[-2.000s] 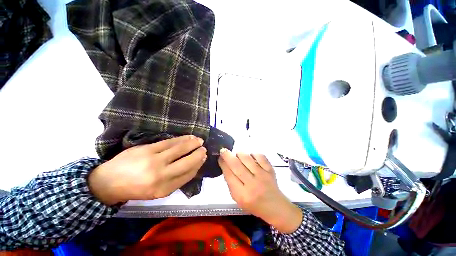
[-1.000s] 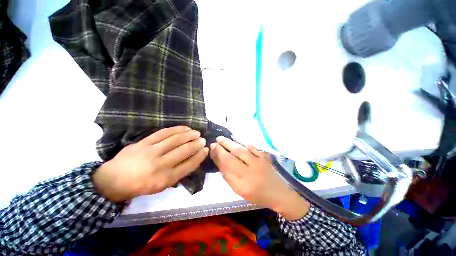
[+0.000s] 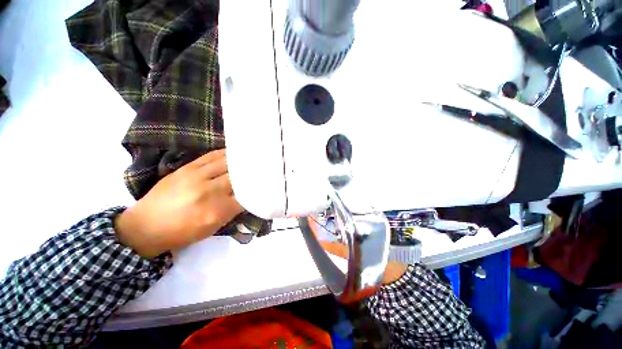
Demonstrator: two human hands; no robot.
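Note:
The plaid fabric panel (image 3: 181,102) lies folded left of the sewing machine head (image 3: 409,61), which covers its right side. My left hand (image 3: 181,204) lies on the panel's near edge; its fingertips are hidden behind the machine head, so its grip is unclear. A bit of dark cloth (image 3: 247,225) shows below those fingers. My right hand (image 3: 335,249) is mostly hidden behind the curved metal guard (image 3: 368,255) and machine head; only small parts of skin and the checked sleeve show. The needle area is hidden.
The table's grey edge (image 3: 218,303) runs along the front. A long pointed silver tool (image 3: 477,117) lies on the machine, reaching its black band (image 3: 540,167). Dark cloth scraps (image 3: 494,219) lie on the table at the right. A blue crate (image 3: 485,293) stands below the table edge.
The view has shifted so the machine head now stands further left and covers the panel's right side and much of my right hand. My left hand stays on the panel.

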